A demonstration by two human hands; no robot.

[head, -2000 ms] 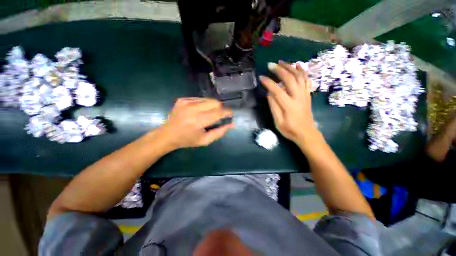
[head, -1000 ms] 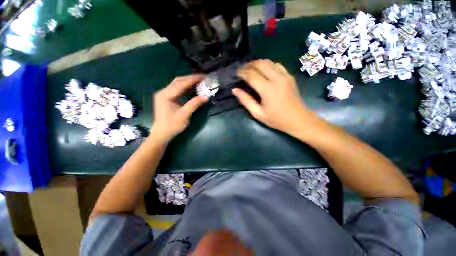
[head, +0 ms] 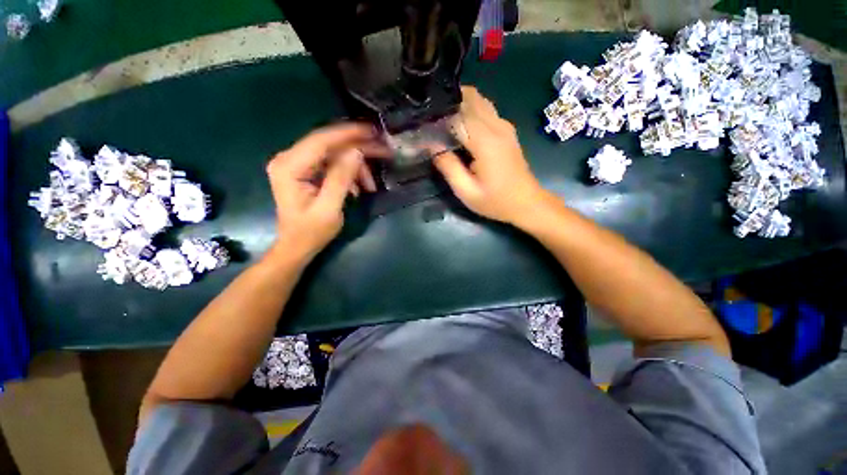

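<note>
The black press (head: 409, 56) stands in front of me, with its grey metal fixture (head: 420, 139) under the press head. My left hand (head: 320, 181) is at the left side of the fixture; its fingers are blurred and I cannot tell whether they hold a part. My right hand (head: 492, 162) is at the right side of the fixture, with fingers and thumb against its edge; whether it holds a part is hidden. A single white plastic part (head: 608, 164) lies on the bench to the right of my right hand.
A smaller pile of white parts (head: 125, 209) lies at the left, a larger pile (head: 697, 88) at the right. A blue bin (head: 11, 269) shows at the left edge. A red-tipped item (head: 491, 44) hangs beside the press. Trays of white parts (head: 285, 364) are below the bench edge.
The white part seen in my left fingers one second ago no longer shows. My right hand has stayed by the fixture. The view has shifted, and less of the blue bin shows.
</note>
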